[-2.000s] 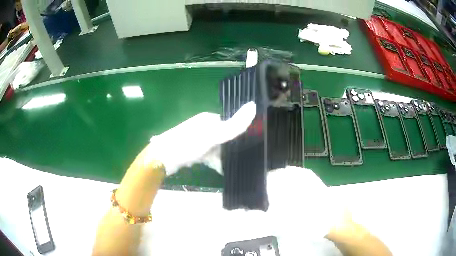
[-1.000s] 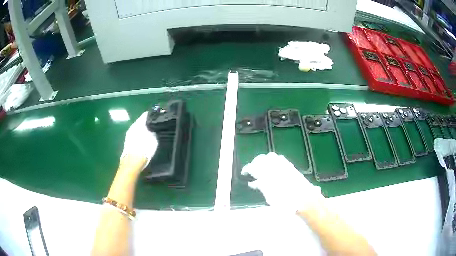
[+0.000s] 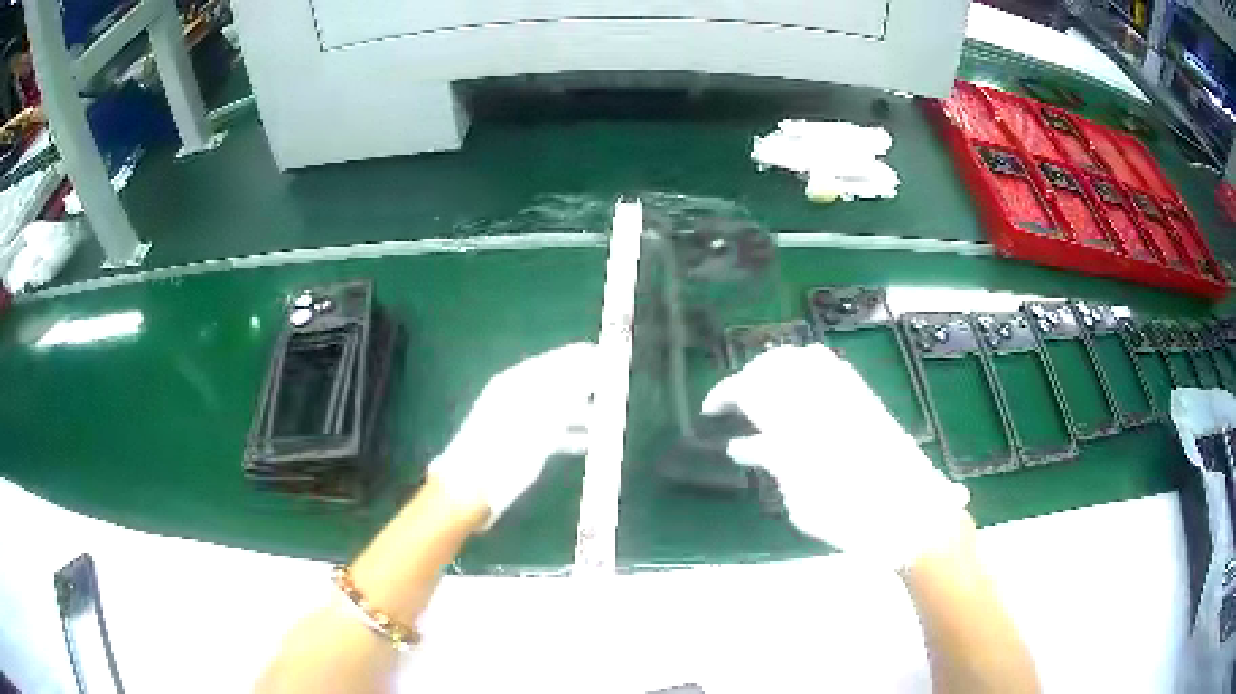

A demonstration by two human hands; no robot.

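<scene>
My left hand [image 3: 529,420], in a white glove, is beside the white strip [image 3: 613,366] that lies across the green belt, its fingers slightly apart and nothing seen in them. My right hand [image 3: 847,454], also gloved, is at the right edge of a motion-blurred black phone frame [image 3: 725,255] just right of the strip; its fingertips appear to grip it, though the contact is blurred. A stack of black frames [image 3: 355,407] lies on the belt at left, camera end away from me.
A slanting row of frames [image 3: 962,400] continues right. A red tray [image 3: 1003,217] with frames is beyond. A crumpled white heap [image 3: 827,156] lies near the grey machine [image 3: 366,95]. A lone frame [image 3: 84,610] lies on the white cover [image 3: 244,583] at left.
My left hand has let go of the stack, which now lies farther left, and has moved right to the strip. The frames nearest the strip have shifted, and one is blurred beside my right hand.
</scene>
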